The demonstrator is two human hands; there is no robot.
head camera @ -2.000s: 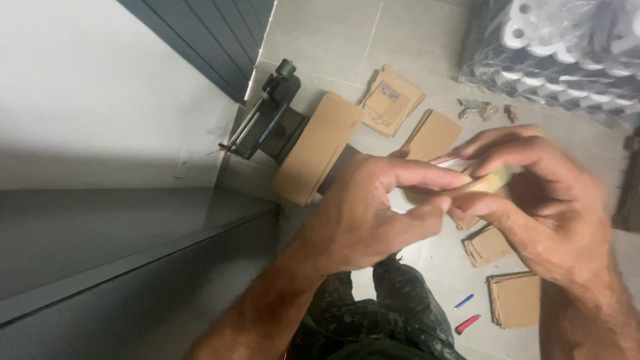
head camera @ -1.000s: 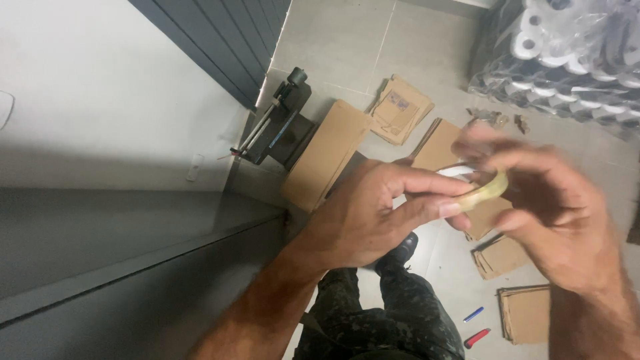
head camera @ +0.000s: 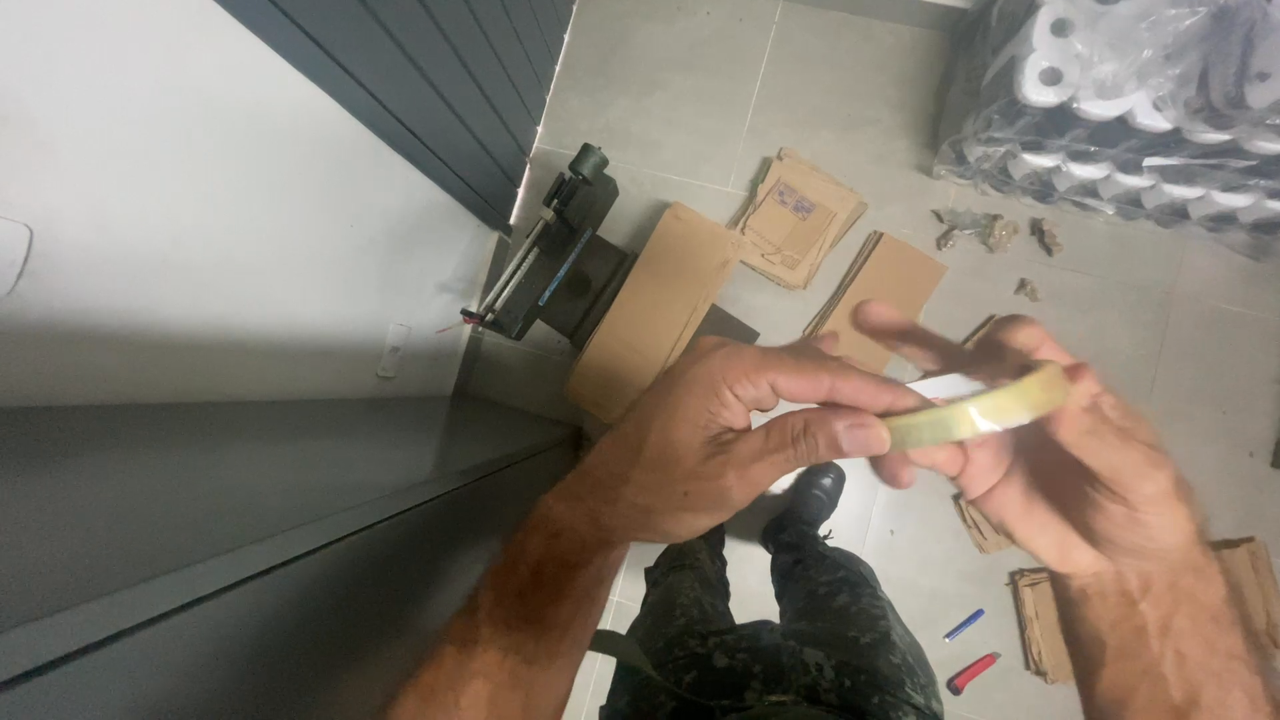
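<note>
A roll of clear yellowish adhesive tape [head camera: 975, 415] is held up in front of me. My left hand [head camera: 740, 430] pinches its left edge between thumb and forefinger. My right hand [head camera: 1060, 450] is around the far side of the roll, blurred, with its fingers spread; a fingertip seems to touch the roll's right end, though whether it grips is unclear. Below on the tiled floor lie a blue pen-like object [head camera: 964, 625] and a red box cutter [head camera: 973, 674].
Flattened cardboard [head camera: 660, 310] rests on a black platform scale [head camera: 560, 250]. Cardboard stacks [head camera: 800, 220] [head camera: 885, 290] [head camera: 1040, 625] lie on the floor. Crumpled tape scraps [head camera: 980, 228] lie near plastic-wrapped paper rolls [head camera: 1120, 120]. A grey panel [head camera: 250, 560] stands at left, and my boot [head camera: 818, 492] is below.
The fingers of my right hand have spread and shifted around the tape roll, which shows more of its outer face. My left hand keeps its pinch. The view has moved slightly.
</note>
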